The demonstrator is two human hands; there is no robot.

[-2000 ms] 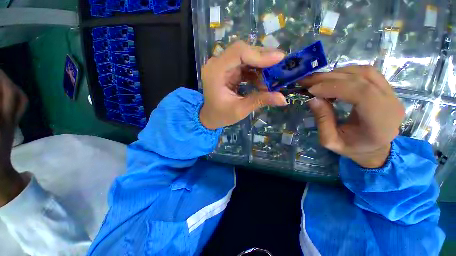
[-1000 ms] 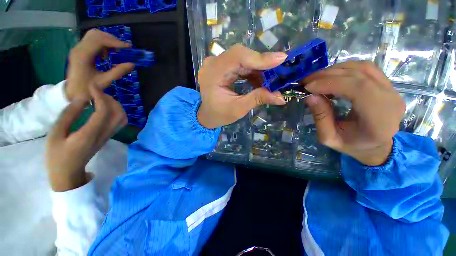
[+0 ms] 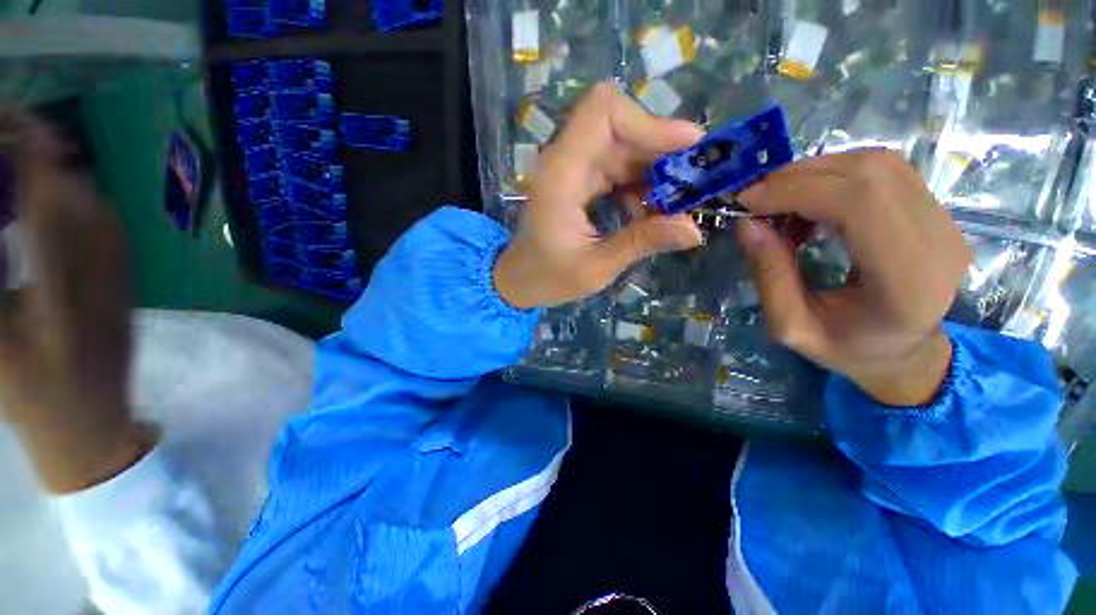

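A blue housing is held tilted above the clear tray, its open side with cut-outs partly facing me. My left hand grips its left end between thumb and fingers. My right hand is at its lower right edge, thumb and index finger pinching a small board assembly with thin metal or wire parts. The board lies just under the housing's lower edge, near my left thumb tip. My right fingers hide much of the board, and I cannot tell if it touches the housing.
The clear compartment tray holds many boards and batteries with yellow-orange ends. A black tray at left holds rows of blue housings, one lying apart. A dark blue item lies on the green surface. A co-worker's blurred hand is at far left.
The housing is turned slightly, and my left hand has shifted a little right. The co-worker's hands have moved left from the black tray, where a single blue housing now lies beside the rows.
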